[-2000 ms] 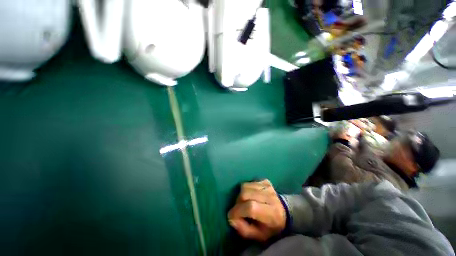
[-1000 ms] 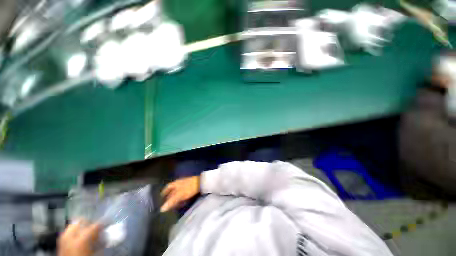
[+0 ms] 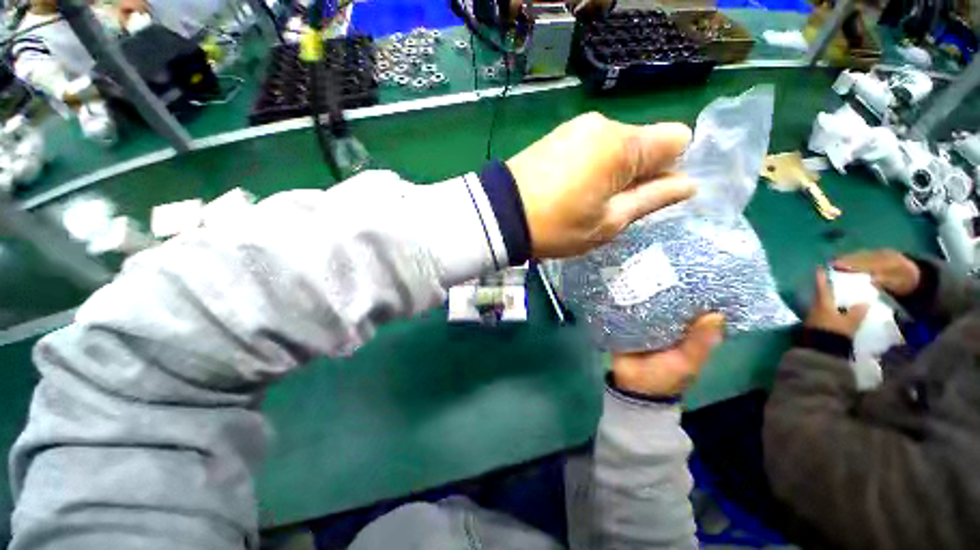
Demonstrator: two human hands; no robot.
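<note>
A clear plastic bag of small silver screws (image 3: 688, 269) with a white label is held up over the green bench, right of centre. My left hand (image 3: 602, 183) reaches across from the left and pinches the bag's upper part between thumb and fingers. My right hand (image 3: 666, 360) is under the bag's lower edge, its thumb on the front; its other fingers are partly hidden. The bag's upper end stands loose above my left hand; whether it is open I cannot tell. The small silver screw feeder (image 3: 487, 304) sits on the bench left of the bag.
White cameras (image 3: 897, 156) lie at the right. Another person's hands (image 3: 854, 301) hold a white part there. A yellow-handled tool (image 3: 797, 181) lies behind the bag. Black trays (image 3: 645, 48) and loose metal rings (image 3: 408, 59) lie on the far bench. White parts lie behind my left sleeve.
The bag has come from the lower left, below the bench edge, up over the bench. My right hand, apart from it before, now supports it. The view has shifted.
</note>
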